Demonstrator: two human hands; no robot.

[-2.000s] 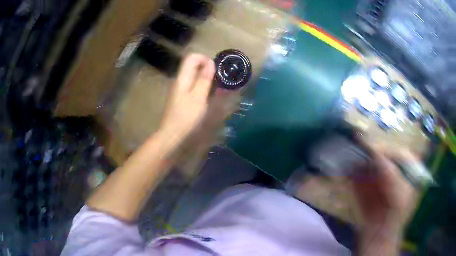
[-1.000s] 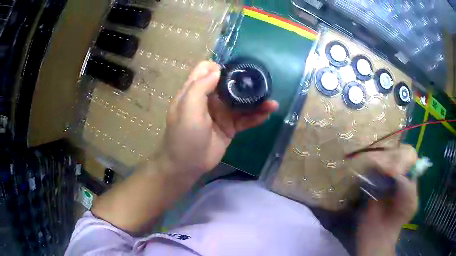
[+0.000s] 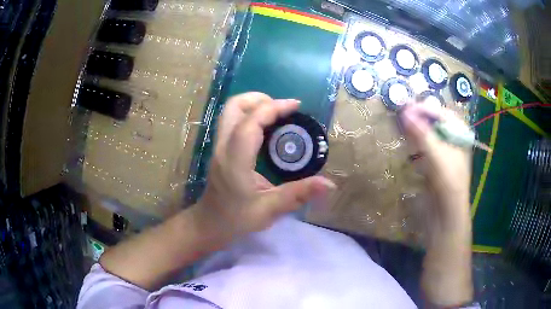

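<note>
My left hand (image 3: 244, 163) holds a small round loudspeaker (image 3: 291, 148) by its rim, between thumb and fingers. Its pale magnet side and the solder tabs at its right rim face me. My right hand (image 3: 438, 145) is over the right blister tray (image 3: 362, 199), its fingers closed around a whitish-green test probe (image 3: 454, 131) with a red wire. Its fingertips are beside a loudspeaker (image 3: 431, 100) in the tray's second row, which the hand partly hides. Whether they touch it is unclear.
Several loudspeakers (image 3: 403, 59) lie magnet up at the right tray's far end. The left blister tray (image 3: 157, 121) has black loudspeakers on edge at its left. Green mat (image 3: 290, 60) with red and yellow tape lies between the trays. A grey-blue plastic tray (image 3: 477, 30) is behind.
The left-hand loudspeaker has turned from cone side to magnet side. My right hand has moved forward to the tray's filled pockets, where one more loudspeaker shows. The view has shifted.
</note>
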